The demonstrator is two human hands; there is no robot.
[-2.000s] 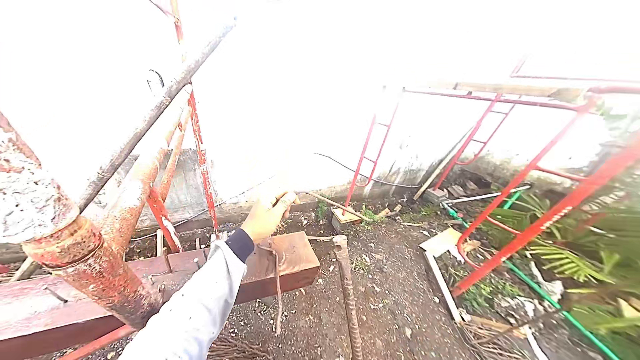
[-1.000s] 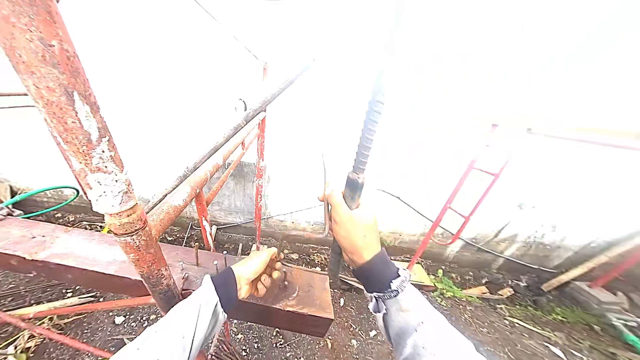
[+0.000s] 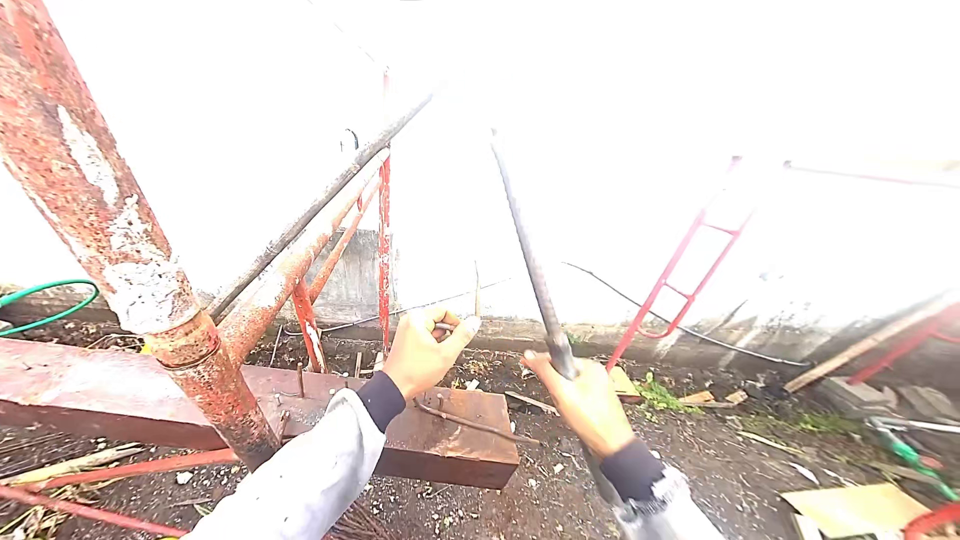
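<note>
My left hand (image 3: 427,349) is above the end of a reddish-brown beam (image 3: 457,442), its fingertips pinched on a thin metal rod (image 3: 477,289) that points up. My right hand (image 3: 589,401), right of the beam's end, is closed around a long ribbed steel bar (image 3: 529,255). The bar leans up and to the left in front of the white wall; its lower part runs down past my wrist. A thin rusty rod (image 3: 480,427) lies across the beam's end, and short metal pins (image 3: 301,380) stand on the beam farther left.
A rusty scaffold post (image 3: 150,270) crosses the beam at the left, with a slanted grey pipe (image 3: 322,202) behind it. A red ladder-like frame (image 3: 667,285) leans on the wall. Wood scraps (image 3: 697,397) and a pale board (image 3: 851,510) lie on the soil at the right.
My right hand has come into view and taken hold of the ribbed bar, which stood unheld beside the beam's end two seconds ago. My left hand has risen from the beam since one second ago.
</note>
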